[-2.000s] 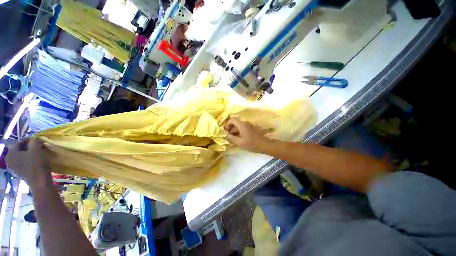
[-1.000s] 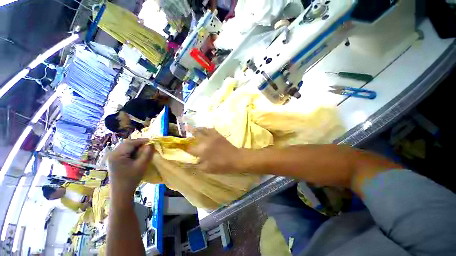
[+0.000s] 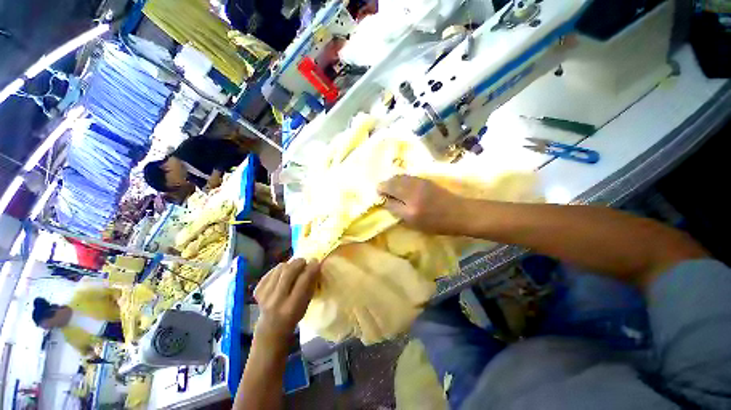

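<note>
A crumpled pale-yellow garment (image 3: 373,280) lies over the near table edge, in front of the sewing machine (image 3: 481,88). My left hand (image 3: 287,295) grips the garment at its lower left end. My right hand (image 3: 418,203) pinches it farther up, near the needle area. A seam or folded edge runs between the two hands. The fingertips of both hands are partly hidden by cloth and blur. Blue-handled snips (image 3: 563,150) lie on the table to the right, beside a dark-green stick-like tool (image 3: 559,125).
The white table has a grey marked strip (image 3: 617,178) along its near edge. A second machine (image 3: 172,340) stands at lower left. Two people (image 3: 183,172) (image 3: 72,316) work at left. Stacks of blue cloth (image 3: 108,136) stand behind them.
Since the one-second-old frame, my left hand has moved right and down, and my right hand has moved right and up. The hands are farther apart, with the yellow edge stretched between them.
</note>
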